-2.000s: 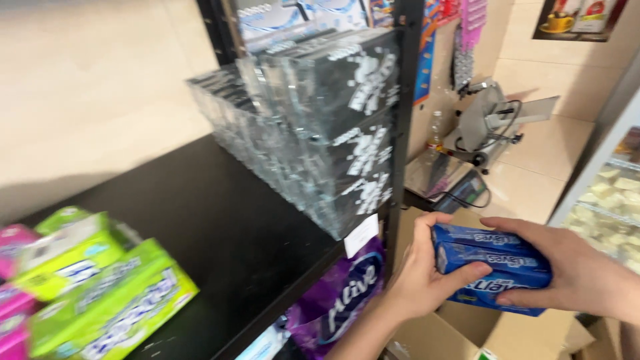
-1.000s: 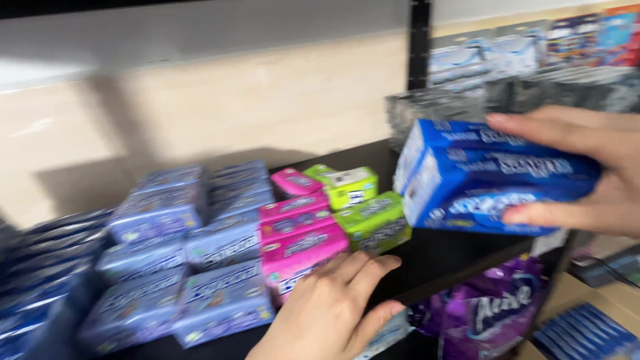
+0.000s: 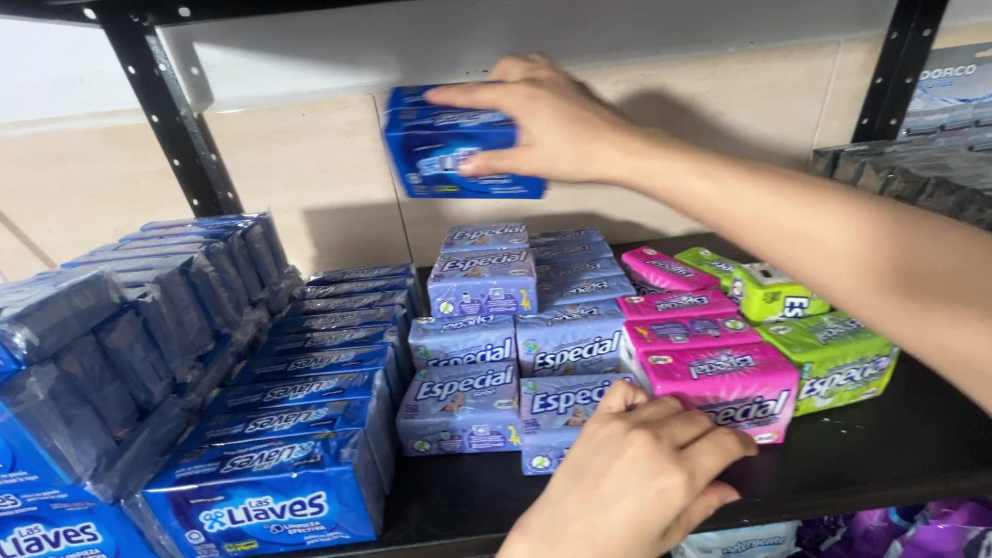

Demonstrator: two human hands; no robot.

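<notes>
My right hand [image 3: 554, 124] is raised above the shelf, gripping a blue-wrapped Las Llaves soap pack [image 3: 457, 155] from its right side. Lower down, my left hand [image 3: 643, 465] rests with bent fingers against the front of the lavender Especial soap packs [image 3: 461, 403] and the pink Especial packs [image 3: 717, 376]; it does not visibly grasp one. Left of the lavender stack runs a row of blue Las Llaves packs [image 3: 263, 496]. Green Especial packs [image 3: 845, 368] sit right of the pink ones, under my right forearm.
More blue packs in clear film [image 3: 147, 318] are piled at the far left. The black metal shelf [image 3: 837, 465] has perforated uprights [image 3: 167, 116] at both ends, with a tiled wall behind. Dark wrapped packs [image 3: 914, 178] stand at the right. Purple bags [image 3: 922, 531] lie below.
Both hands held the blue pack at first; now only my right hand does, and it has carried the pack left over the shelf. The view has swung left along the shelf.
</notes>
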